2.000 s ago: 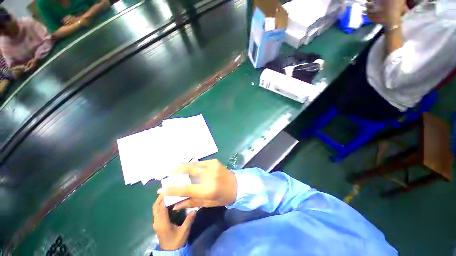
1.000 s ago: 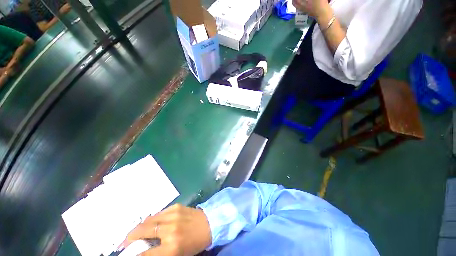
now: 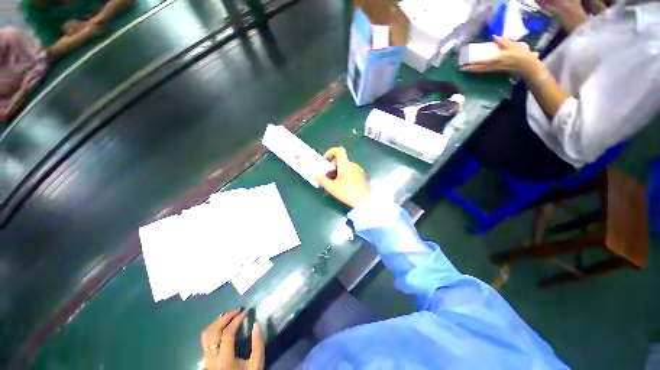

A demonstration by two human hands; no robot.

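Observation:
My right hand (image 3: 345, 178) is at the near end of a long white box-like bundle (image 3: 293, 153), its fingers closed around that end; the bundle lies slantwise on the green bench near the belt edge. A pile of overlapping white sheets (image 3: 217, 242) lies in front of me, its print not readable. A small folded white piece (image 3: 252, 275) lies at the pile's lower right corner. My left hand (image 3: 233, 342) is low in the picture, cut off by the bottom edge, fingers apart; a dark patch between them is unclear.
A white box (image 3: 405, 135) lies before a dark heap with a pale part (image 3: 434, 112). Behind stand an open light blue carton (image 3: 373, 72) and stacked white cartons (image 3: 434, 25). A neighbour at right holds a white box (image 3: 481, 53). The dark belt (image 3: 166, 123) runs along the left; people sit beyond.
My right hand has moved from the sheet pile out to the right and holds the long white bundle. My left hand has come into view. The small folded piece now shows on the pile's corner.

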